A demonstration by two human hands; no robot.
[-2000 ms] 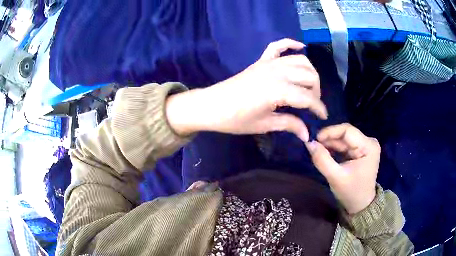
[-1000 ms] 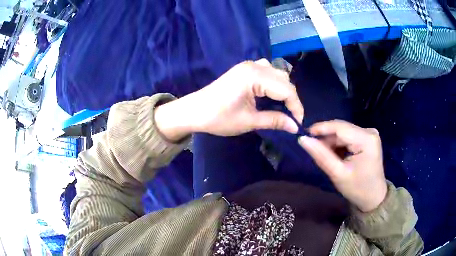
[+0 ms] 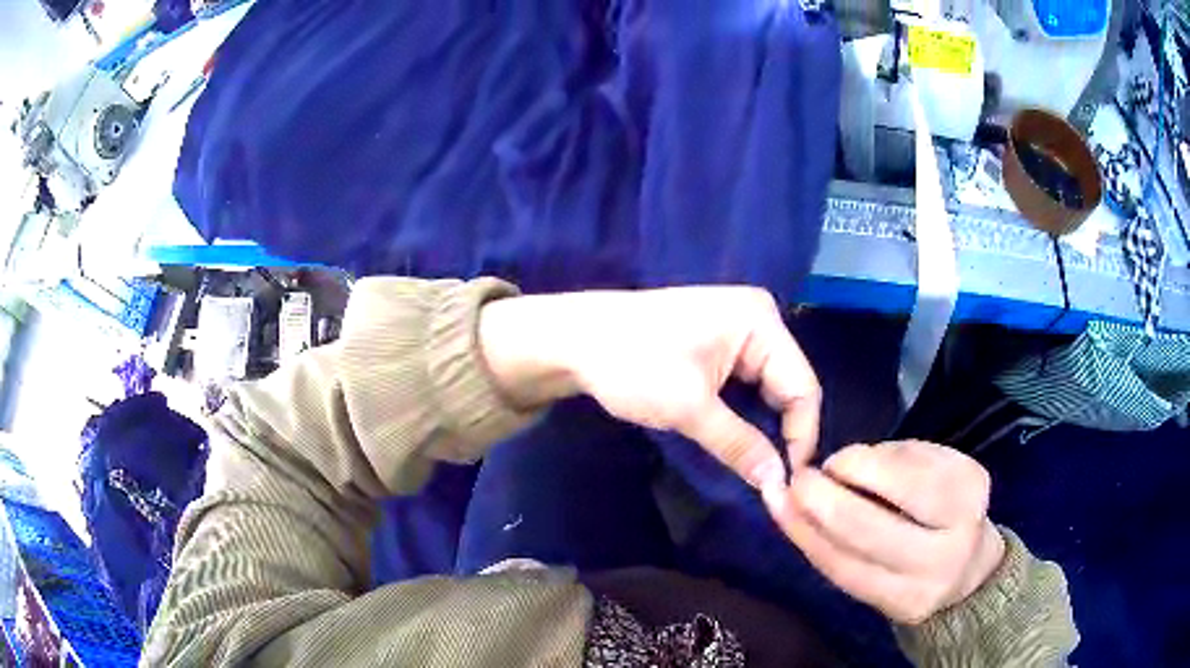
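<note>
A large navy fabric piece (image 3: pixel 431 131) covers the tabletop and hangs over its front edge towards my lap. My left hand (image 3: pixel 679 365) reaches across from the left over the fabric, thumb and fingers pinched together at a bit of dark navy fabric. My right hand (image 3: pixel 894 522) is at the lower right, its fingertips meeting the left thumb at the same spot. The pinched fabric is mostly hidden by the fingers, so its edge cannot be made out.
A white tape (image 3: pixel 933 248) hangs over the blue-edged table front (image 3: pixel 1005 308). A brown round container (image 3: pixel 1052 170) stands at right, beside a machine with a yellow sticker (image 3: pixel 941 50). Striped cloth (image 3: pixel 1096 379) hangs at right. A dark bundle (image 3: pixel 137 483) lies lower left.
The view has tilted up, showing the container and yellow sticker. Both hands sit lower in the picture, still fingertip to fingertip, and the right fingers have curled in more.
</note>
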